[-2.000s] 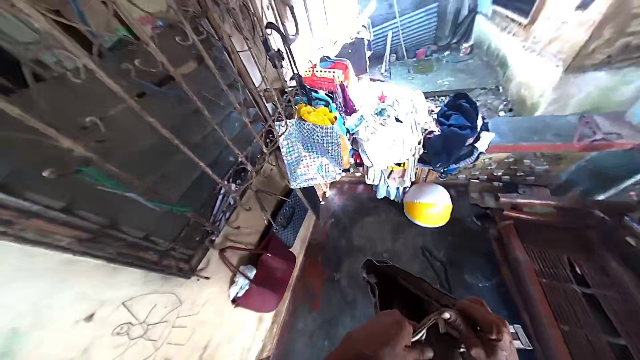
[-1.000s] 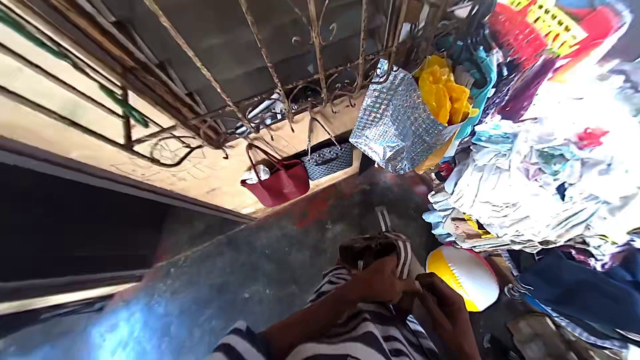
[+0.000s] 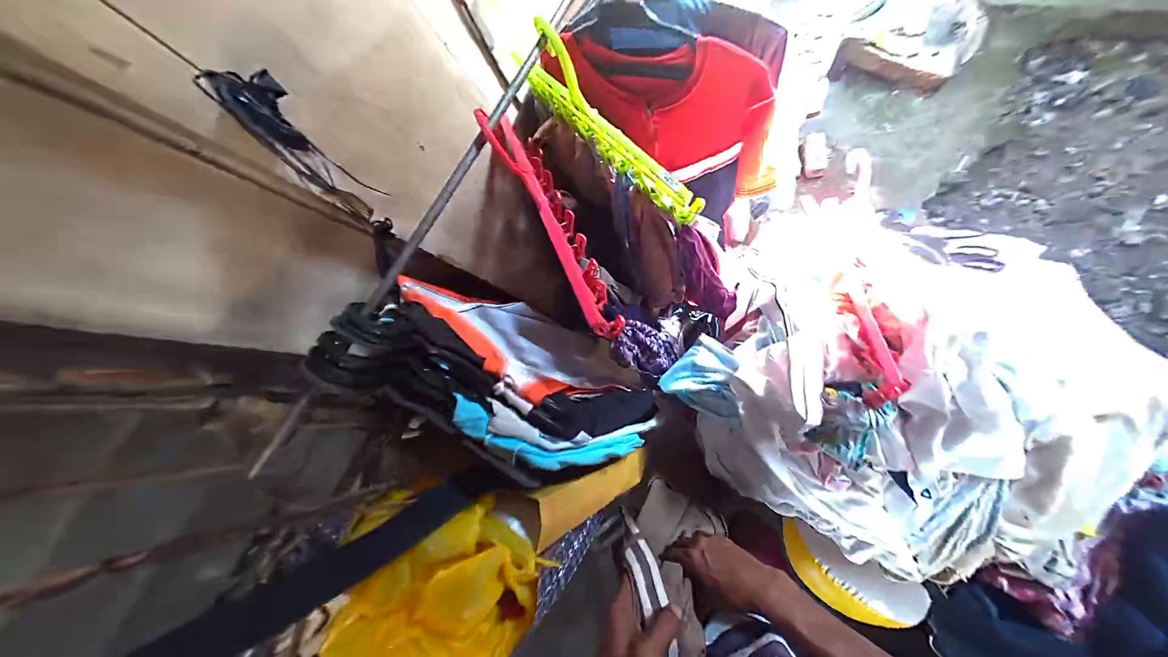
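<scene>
Near the bottom edge, my left hand (image 3: 641, 620) grips a grey-brown fabric piece (image 3: 673, 520) with a white-striped band. My right hand (image 3: 716, 568) holds the same fabric a little higher and to the right. A yellow and white ball (image 3: 853, 575) lies right of my right hand, partly under a large heap of white and pale clothes (image 3: 967, 447). Left of my hands is bunched yellow material (image 3: 438, 584) in a patterned bag (image 3: 568, 561). The lower parts of both hands' work are cut off by the frame edge.
A metal rod (image 3: 447, 192) holds black hangers with folded clothes (image 3: 547, 438). Beyond it hang a pink-red clip hanger (image 3: 547, 219), a lime clip hanger (image 3: 611, 137) and a red shirt (image 3: 707, 100). A dark strap (image 3: 319, 566) crosses the lower left; dark blue clothing (image 3: 995, 616) lies lower right.
The view has swung toward the hanging clothes and the heap, which now fill much of the frame. Both hands keep hold of the fabric throughout.
</scene>
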